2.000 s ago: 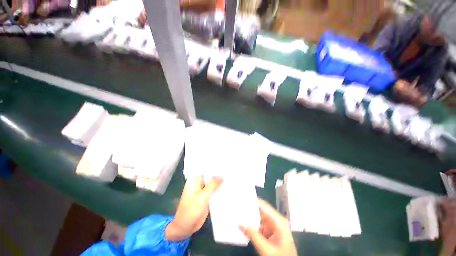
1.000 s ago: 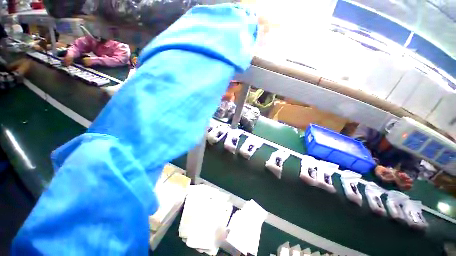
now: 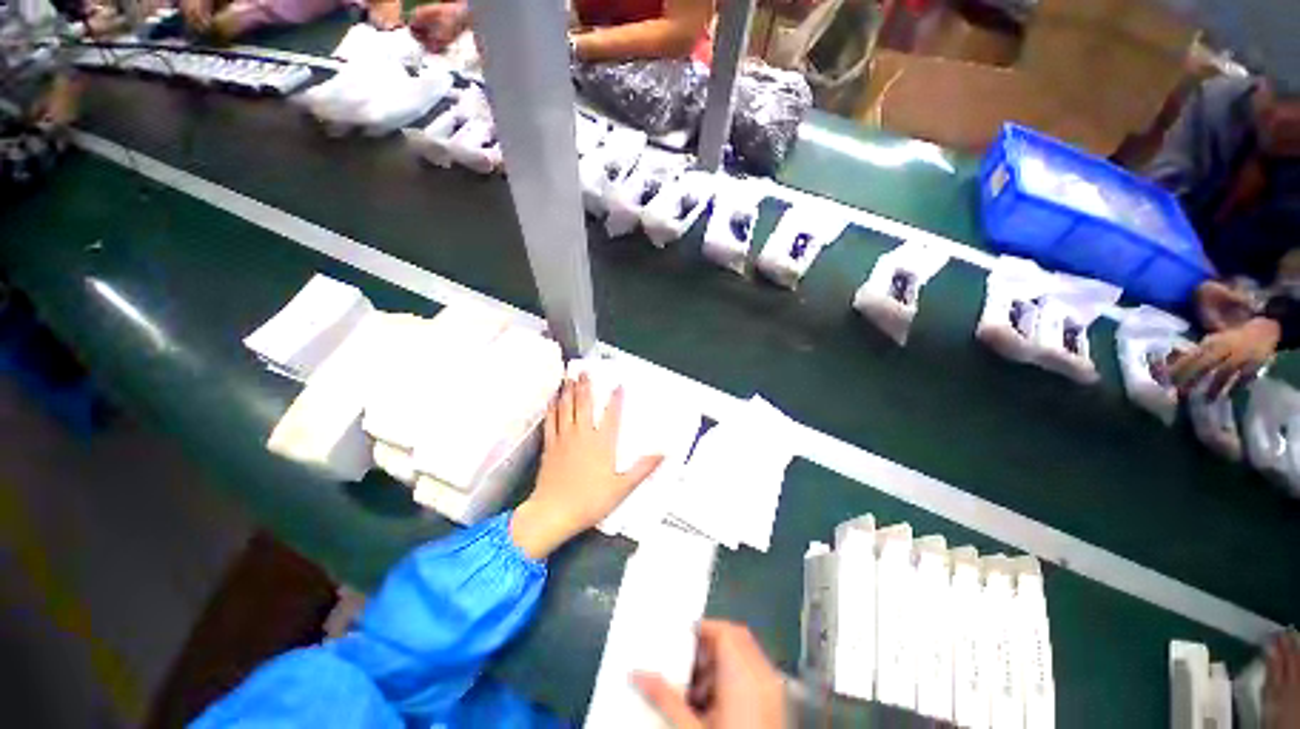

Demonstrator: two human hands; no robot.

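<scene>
My left hand (image 3: 582,473) lies spread, palm down, on the left part of the fanned pile of white flat cartons (image 3: 627,413) at centre. Thin white leaflets (image 3: 734,477) lie just right of it. My right hand (image 3: 730,681), blurred and cut by the bottom edge, holds the near end of a long white flat carton (image 3: 659,605). Thick cream-white carton stacks (image 3: 471,406) stand left of the pile, with a small white leaflet stack (image 3: 310,325) at far left. Folded cartons (image 3: 934,627) stand in a tight row at right.
A grey metal upright (image 3: 539,171) rises behind the piles. A pale guide rail (image 3: 912,491) separates the far belt, with its row of bagged products (image 3: 898,289). A blue bin (image 3: 1091,221) and other people's hands are beyond. More folded cartons (image 3: 1195,691) stand far right, near another hand.
The raised blue sleeve has come down from across the view, and my left hand now rests on the pile. The view has tilted down from the overhead shelf. My right hand shows again.
</scene>
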